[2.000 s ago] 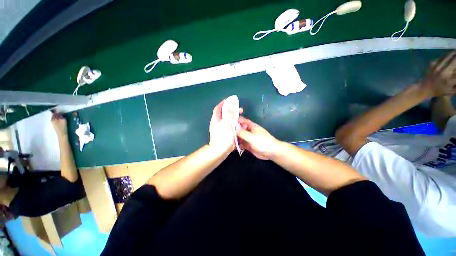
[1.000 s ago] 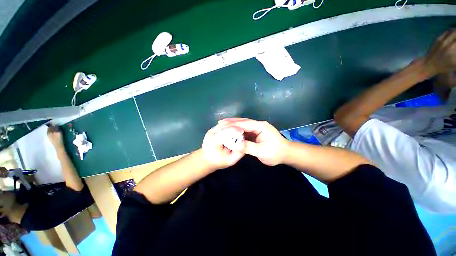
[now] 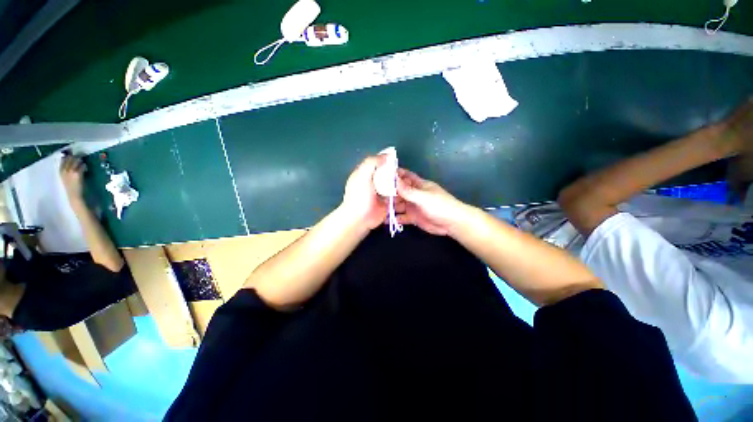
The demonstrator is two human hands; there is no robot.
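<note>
A cream-white housing (image 3: 385,175) stands upright between my hands, above the bench's front edge. A thin white strap (image 3: 394,219) hangs down from its lower end. My left hand (image 3: 362,194) grips the housing from the left. My right hand (image 3: 426,205) is on its right side, with the fingers at the housing and the strap. The fingers hide part of the housing. Both hands are bare.
A white cloth (image 3: 481,91) lies by the pale belt rail (image 3: 347,77). Paired units (image 3: 306,31) sit on the green belt. A white scrap (image 3: 121,190) lies at left. A person's arm (image 3: 652,169) reaches in at right, another (image 3: 92,216) at left. A carton (image 3: 161,284) stands below.
My hands have opened from a closed cup around the housing, so it and its strap show again, upright. The view has shifted, and the belt units appear in different places.
</note>
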